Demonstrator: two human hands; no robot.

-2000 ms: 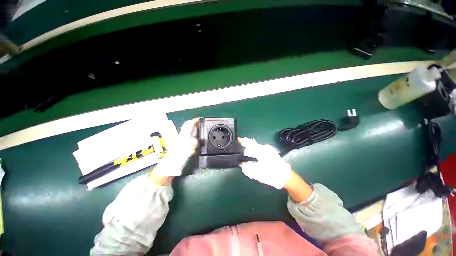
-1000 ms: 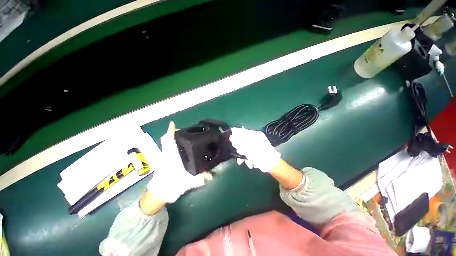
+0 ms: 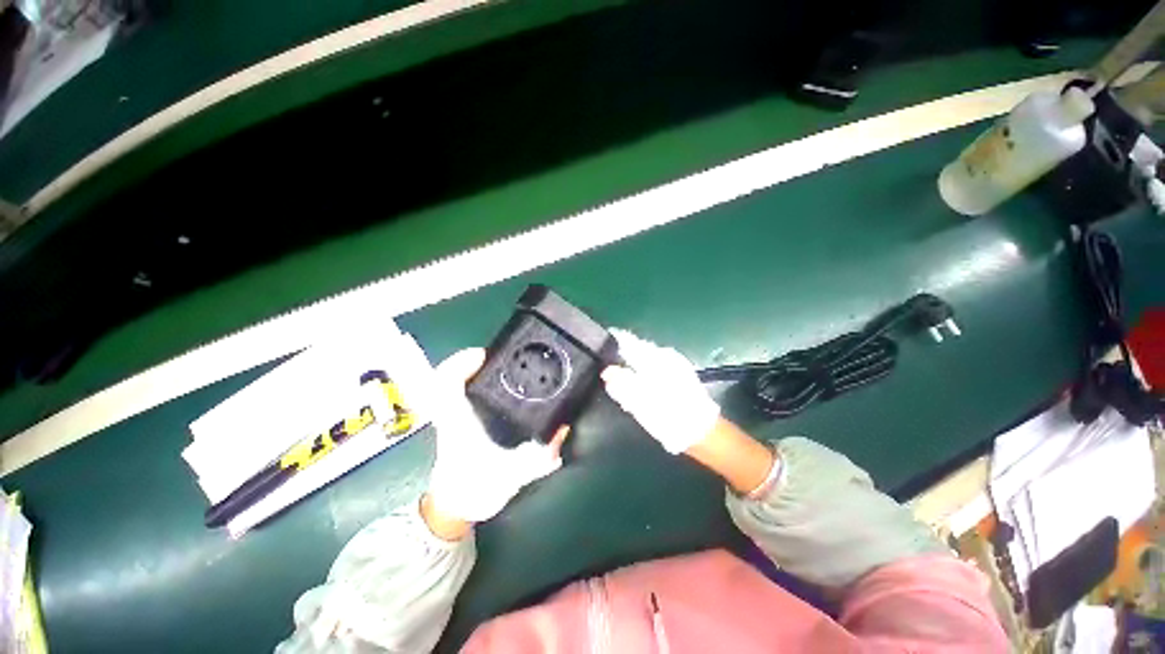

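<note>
A black socket block [image 3: 534, 364] is held a little above the green bench top, turned at an angle, with a round outlet face towards me. My left hand [image 3: 483, 463], in a white glove with some bare fingertips, grips its lower left side. My right hand [image 3: 662, 394], also in a white glove, holds its right edge. A black power cord [image 3: 828, 373] lies in a loose coil on the bench to the right. The mains plug [image 3: 935, 314] at its far end has its metal pins showing. The cord's join to the block is hidden by my right hand.
White sheets [image 3: 275, 415] lie at left with a yellow-black tool [image 3: 307, 450] on them. A pale raised rail [image 3: 549, 240] runs behind. A squeeze bottle [image 3: 1016, 151] stands at far right beside a second black device [image 3: 1101, 164]. White papers [image 3: 1045, 466] and a dark phone-like object [image 3: 1072, 574] lie at lower right.
The block has been turned between my hands, so a round outlet face now shows towards me. The coil and plug have shifted and turned on the bench. The whole view has also swung.
</note>
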